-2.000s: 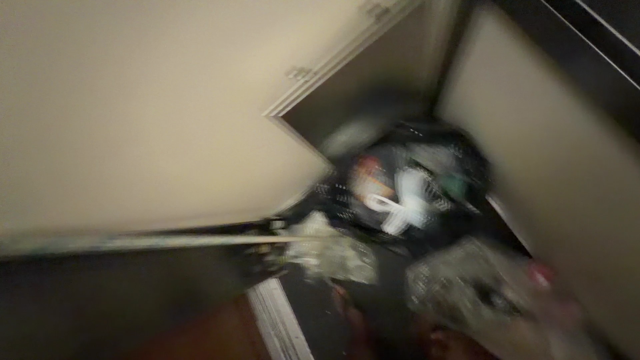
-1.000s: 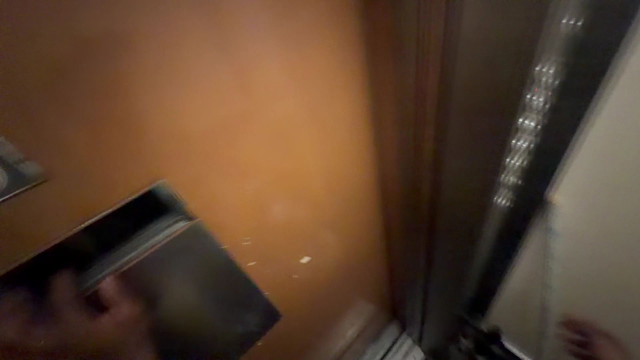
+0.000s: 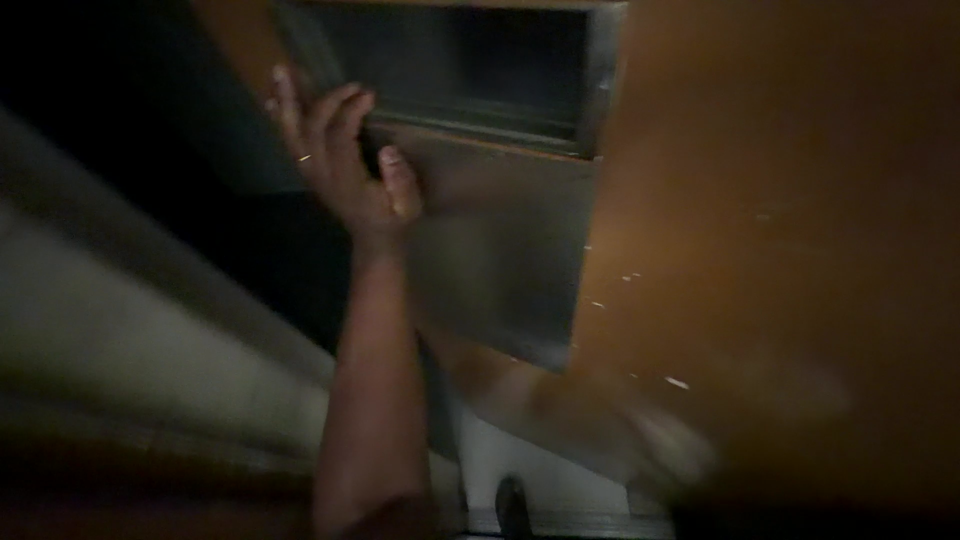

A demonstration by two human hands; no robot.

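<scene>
My left hand [image 3: 345,157], a ring on one finger, reaches up from the bottom with its fingers apart. It lies at the left edge of an orange-brown wooden door [image 3: 735,225], beside a dark metal plate [image 3: 502,255] and just below a framed dark panel [image 3: 480,67]. The fingers grasp nothing that I can make out; whether they press on the door's edge is unclear in the blur. My right hand is not in view.
A dark gap [image 3: 255,240] runs along the door's left side, with a pale wall or panel [image 3: 135,300] beyond. Low down, a dark shoe [image 3: 512,506] stands on light floor [image 3: 555,469]. A pale blurred shape [image 3: 675,442] shows at the lower right.
The view has swung strongly, away from the black bag of rubbish seen first. My left hand was over the metal plate and is now at the door's edge. My right hand has left the view.
</scene>
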